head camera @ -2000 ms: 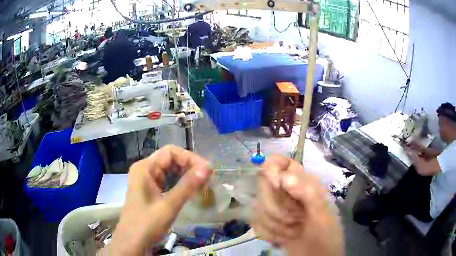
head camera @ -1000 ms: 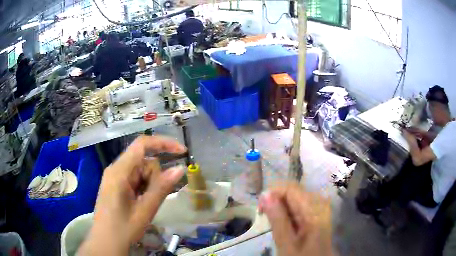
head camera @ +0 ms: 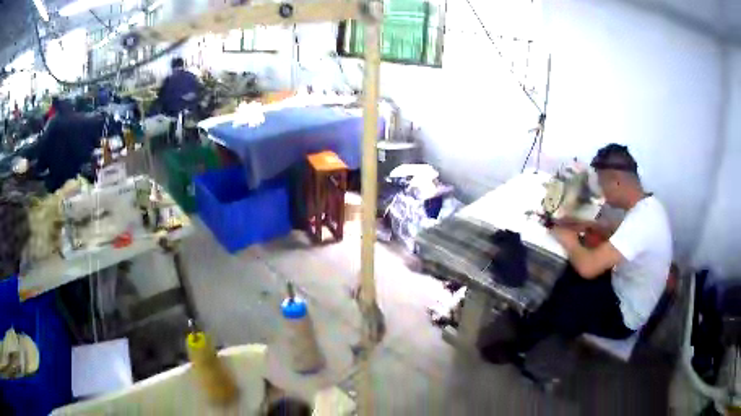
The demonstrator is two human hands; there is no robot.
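Note:
Neither of my hands is in the picture. Nearest in front of me, an olive-gold thread cone with a yellow tip [head camera: 213, 375] stands at the lower left, slightly blurred. A greyish-brown thread cone with a blue tip [head camera: 301, 340] stands to its right. The pale upright pole of the thread stand [head camera: 370, 179] rises to the right of the cones, with a crossbar at its top. No thread can be made out at the cones.
A cream trough [head camera: 154, 396] lies behind the cones. Beyond are a sewing table [head camera: 97, 262] with a machine, a blue bin [head camera: 244, 213], an orange-topped stool [head camera: 327, 162] and a blue-covered table [head camera: 292, 138]. A person [head camera: 638, 252] sits sewing at the right.
Both hands have left the picture. The view has swung to the right, so the cones and far tables sit further left and the seated person shows more fully.

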